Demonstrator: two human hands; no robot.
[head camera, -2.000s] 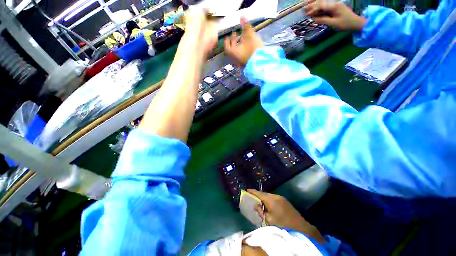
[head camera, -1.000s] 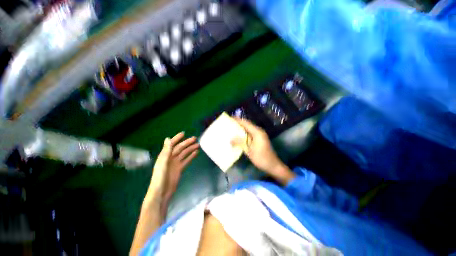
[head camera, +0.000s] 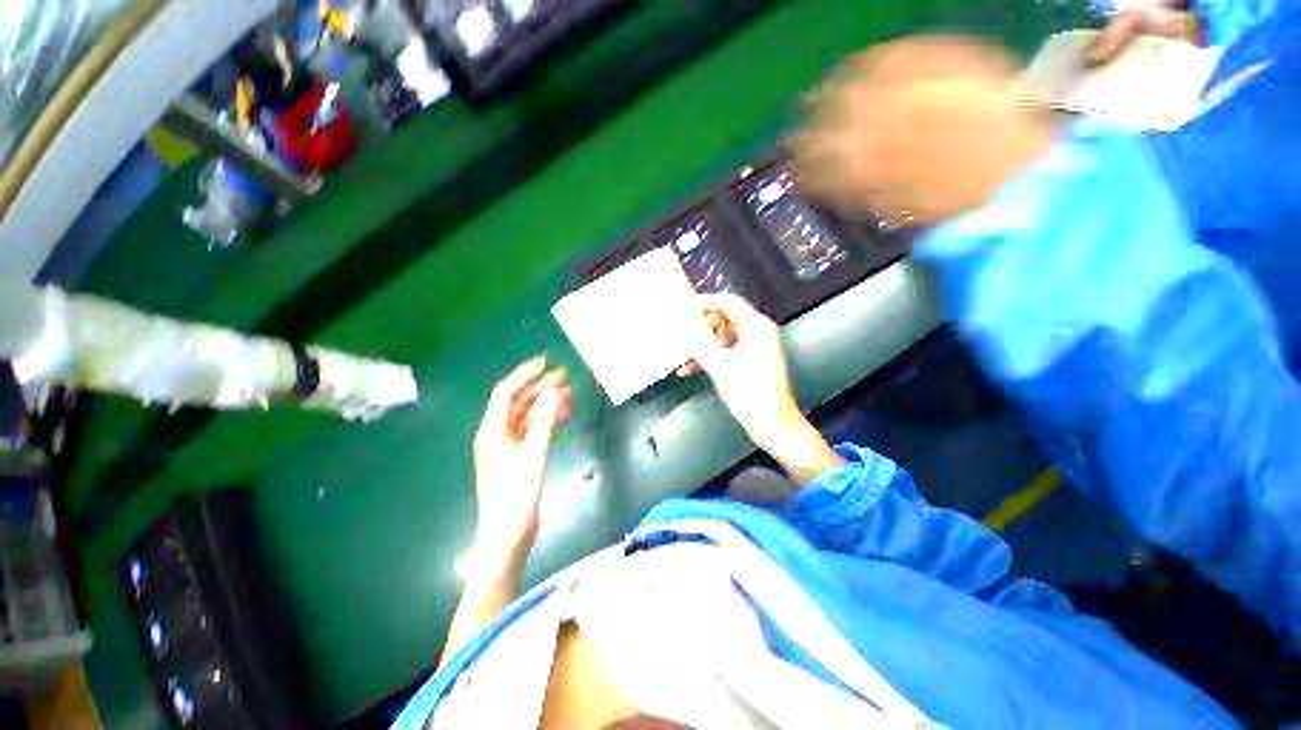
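My right hand (head camera: 749, 364) holds a cream-white sticker sheet (head camera: 624, 325) by its right edge, above the near left part of a black foam tray (head camera: 842, 290). The tray has dark phone-like units (head camera: 793, 235) in its pockets, each with a white square near one end. The sheet hides part of the tray. My left hand (head camera: 519, 414) is just left of the sheet, apart from it, with fingers curled. Whether it holds something small cannot be told.
Another person's blurred hand (head camera: 935, 129) reaches over the tray's right part. Another hand holds a white sheet (head camera: 1127, 79) at top right. A plastic-wrapped white pole (head camera: 214, 360) crosses at left. A second black tray (head camera: 214, 613) is at lower left. Red container (head camera: 317, 129) at upper left.
The view has shifted. The sheet has turned and lies flatter to view beside the tray's left pockets. My left hand's fingers have curled in. The other person's hand has come over the tray.
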